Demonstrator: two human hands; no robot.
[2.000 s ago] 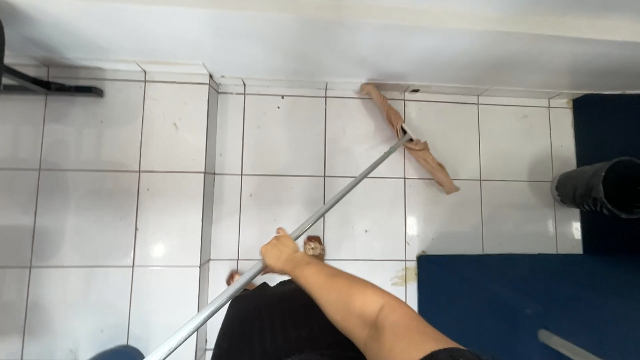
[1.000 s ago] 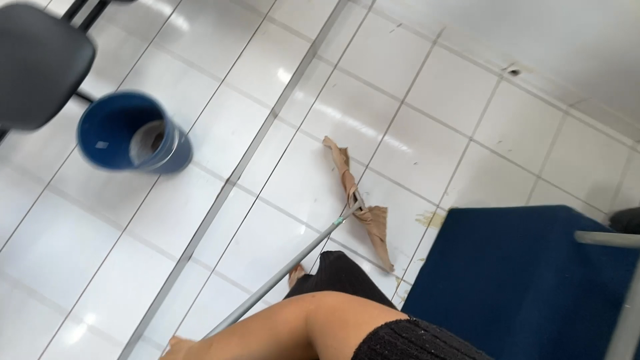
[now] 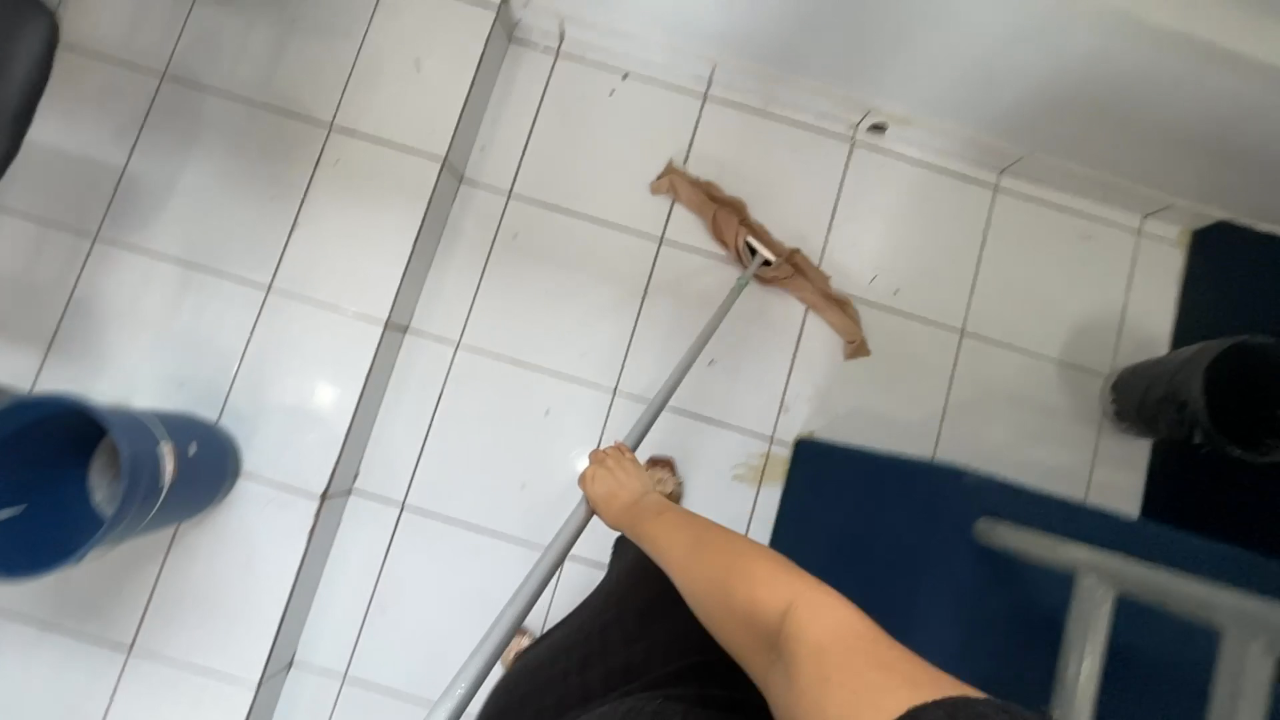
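My right hand [image 3: 618, 487] is closed around the grey pole [image 3: 690, 360] of a floor squeegee or mop, about midway along the part in view. At the pole's far end, a brown cloth [image 3: 825, 300] is wrapped around the head and lies slantwise on the white floor tiles. The pole's near end runs out of the bottom edge of the view. My left hand is out of view. Below my right arm are my black-clothed legs, and parts of my feet show beside the pole.
A blue bin [image 3: 190, 470] stands at left, beyond a low step edge [image 3: 400, 320]. Blue blocks or platforms [image 3: 880, 520] lie at right, with a grey metal frame [image 3: 1150, 560] over one and a dark cylindrical container [image 3: 1190, 390] nearby. A white wall [image 3: 900, 50] borders the floor above.
The view has swung. Since one second ago, my right hand shows farther up the pole toward the cloth, and the cloth-wrapped head lies farther from my feet, nearer the wall.
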